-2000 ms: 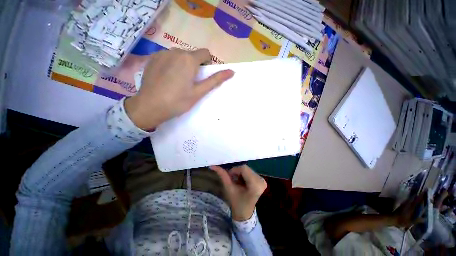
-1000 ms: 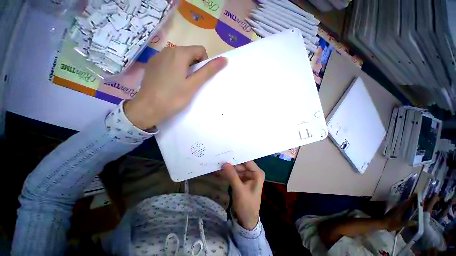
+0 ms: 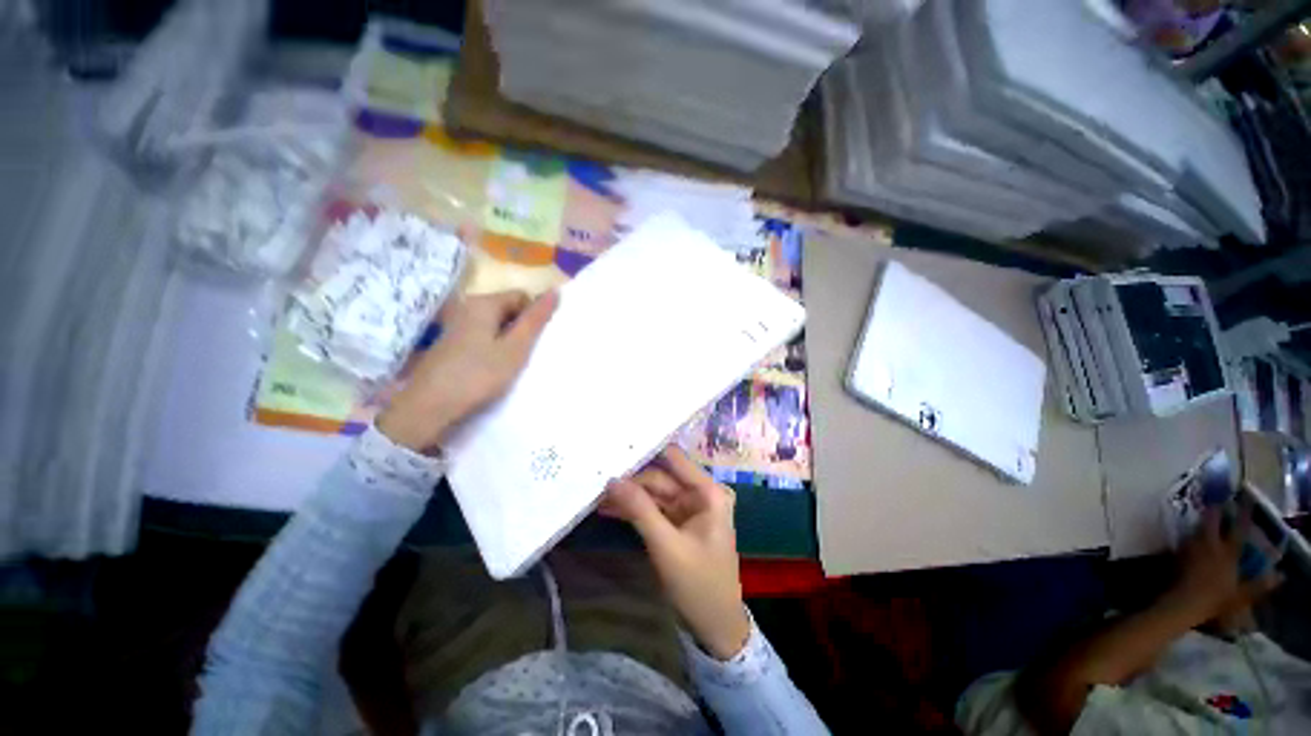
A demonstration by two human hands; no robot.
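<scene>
A white back housing [image 3: 618, 381] is held tilted above the printed sheet, its dotted speaker holes toward the lower left. My left hand [image 3: 467, 360] grips its upper left edge, thumb on top and the other fingers mostly hidden. My right hand [image 3: 676, 525] holds the near edge with thumb and fingers; whether a small part is between them cannot be told. A heap of small white pieces [image 3: 377, 288] lies on clear plastic beyond my left hand. White sticks [image 3: 687, 204] lie behind the housing, blurred.
A white panel pile [image 3: 949, 377] lies on the cardboard sheet [image 3: 920, 525] at right. Tall housing stacks [image 3: 992, 130] stand behind. Units with dark screens [image 3: 1165, 345] stand at far right. A person's arm [image 3: 1136, 626] reaches in at the lower right. White stacks [image 3: 72, 316] stand at left.
The camera view has shifted, showing more of the rear and left stacks. The housing is turned so its right end points further up and away. Both hands still hold it.
</scene>
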